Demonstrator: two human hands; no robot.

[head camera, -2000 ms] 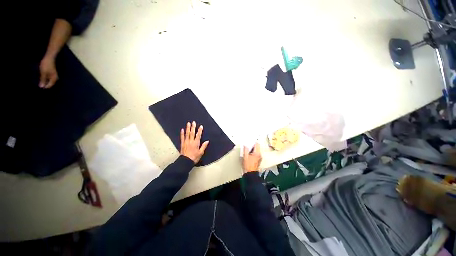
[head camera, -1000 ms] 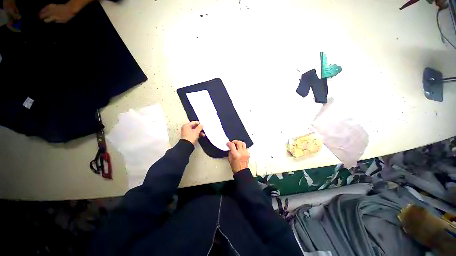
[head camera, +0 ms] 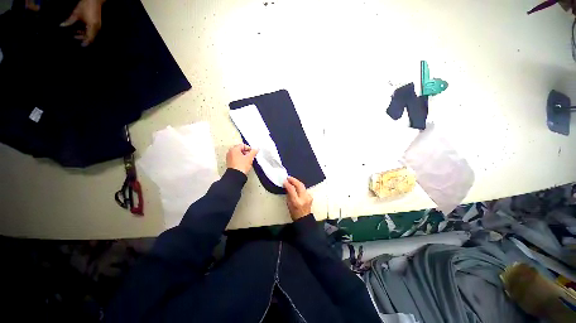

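A dark navy cloth panel [head camera: 292,129] lies flat on the cream table in front of me, its near left corner rounded. A narrow white pattern strip [head camera: 253,124] lies over its left part, its far end reaching the panel's left edge. My left hand [head camera: 240,158] pinches the strip's left edge about midway. My right hand [head camera: 298,198] pinches the strip's near end close to the panel's near edge. The strip bulges slightly between my hands.
White sheets [head camera: 183,167] and black-and-red shears [head camera: 131,194] lie left. A dark coat [head camera: 82,94] with another person's hand [head camera: 88,20] is far left. A yellow lump [head camera: 391,183], pale scrap [head camera: 440,169], dark scraps [head camera: 414,106] and teal clip [head camera: 432,82] lie right.
The white strip, lying flat and further in on the panel a second ago, has shifted to the panel's left edge and now buckles. Two seconds ago my left hand lay flat on the bare panel.
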